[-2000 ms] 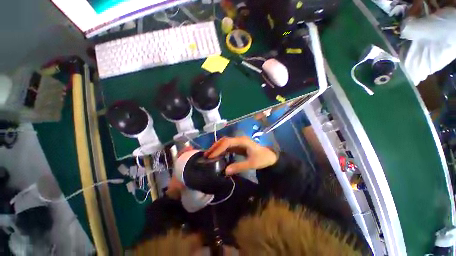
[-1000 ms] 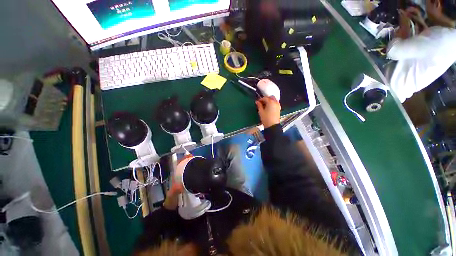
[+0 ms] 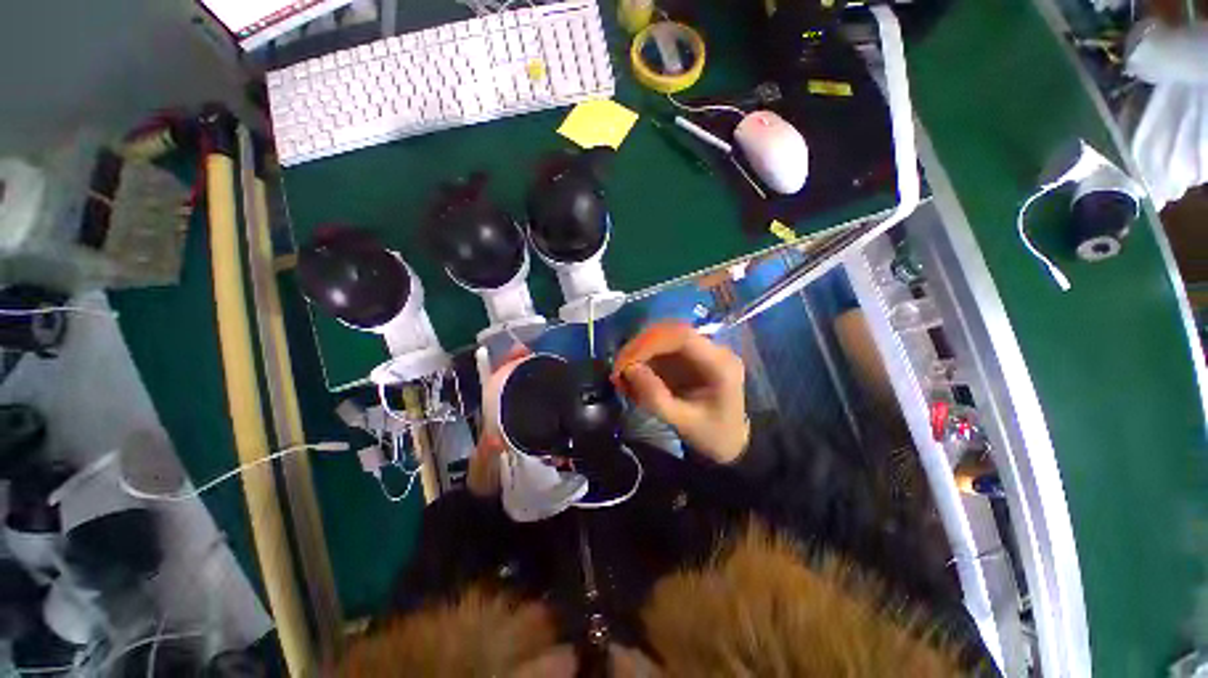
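Note:
A white-and-black security camera (image 3: 541, 408) is held over my lap, its black ball head turned to the right. My left hand (image 3: 488, 457) is mostly hidden behind its white shell and grips it from the left. My right hand (image 3: 689, 387) is just right of the black lens ball, thumb and forefinger close together; whether the fingertips touch the ball or hold something small is not clear. A short white cable (image 3: 623, 493) loops from the camera's base.
Three more cameras (image 3: 570, 219) stand along the green bench edge. Behind are a white keyboard (image 3: 437, 80), yellow tape roll (image 3: 668, 57), sticky note (image 3: 598, 123) and mouse (image 3: 772, 151). White test leads (image 3: 398, 431) tangle at left. Another camera (image 3: 1102, 212) lies on the curved line.
My right hand has come back from beside the mouse to the held camera's lens ball. My left hand keeps its hold. The view has shifted, so the monitor is mostly out of frame.

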